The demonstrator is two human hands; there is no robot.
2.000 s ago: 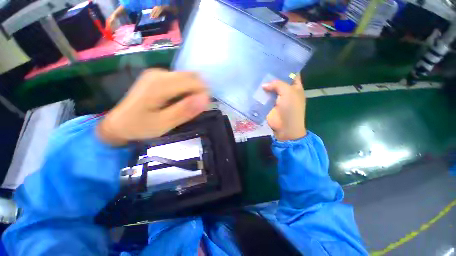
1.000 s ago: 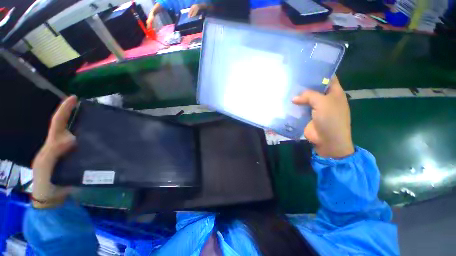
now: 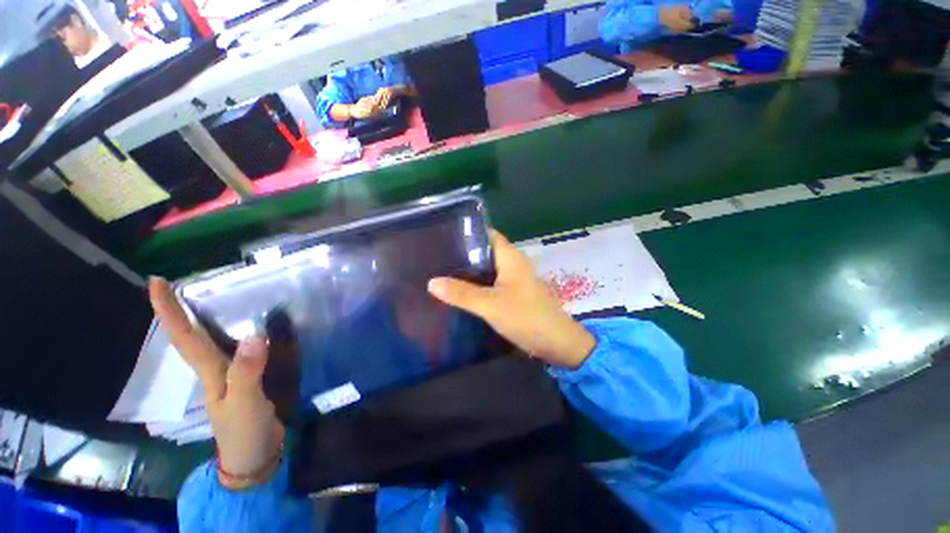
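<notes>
A tablet with a glossy black, reflecting screen is held up in front of me. A small white label shows near its lower edge. My left hand grips its left end, thumb on the screen. My right hand grips its right end, thumb on the screen. A thin panel edge shows along the tablet's top side; I cannot tell whether the back cover is joined to it. A black foam tray lies below the tablet and is partly hidden by it.
A white sheet with red bits lies right of the tablet, a thin pale stick at its edge. White sheets are stacked at left. Blue crates stand lower left. Two people in blue work across the pink bench.
The black-screened slab in my left hand and the blue-grey cover in my right hand have come together. Both hands now hold one slab over the tray. The view has shifted.
</notes>
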